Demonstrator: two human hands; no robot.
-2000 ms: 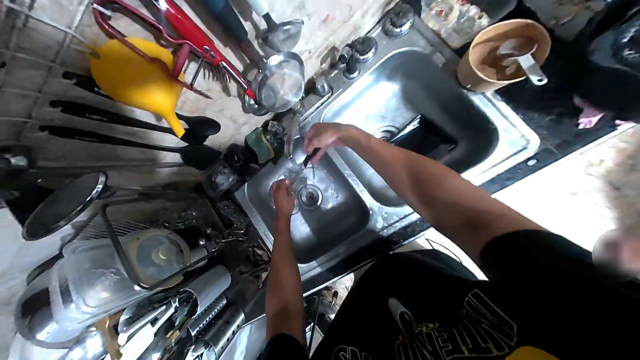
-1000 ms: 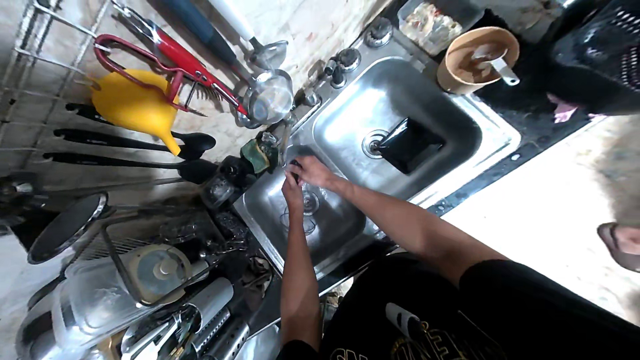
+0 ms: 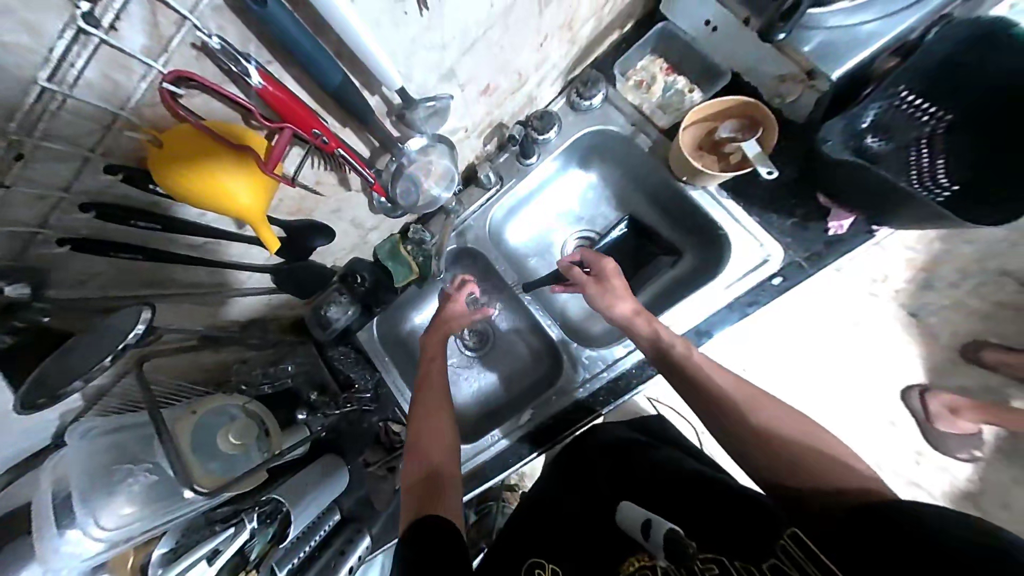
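Observation:
My right hand (image 3: 596, 282) is closed on the black handle (image 3: 544, 281) of a utensil, above the divider of the double stainless steel sink; whether the handle joins the dark thing behind it cannot be told. My left hand (image 3: 462, 308) is over the left basin (image 3: 504, 376) near its drain, fingers spread and curled, with what looks like water at the fingertips. In the right basin (image 3: 536, 184) lies a black rectangular object (image 3: 632, 248), partly behind my right hand. The faucet (image 3: 448, 232) stands at the sink's wall side, beside a green and yellow sponge (image 3: 398, 260).
Right of the sink are a tan tub (image 3: 690, 156) holding a measuring cup and a clear container (image 3: 668, 60) of food scraps. Utensils and a yellow funnel (image 3: 212, 172) hang on the wall rack. A dish rack (image 3: 168, 432) stands left. Another person's foot (image 3: 952, 412) shows at right.
My hands, close together over the left basin one second ago, are now apart. My right hand has moved right with the black handle, and my left hand's fingers have spread.

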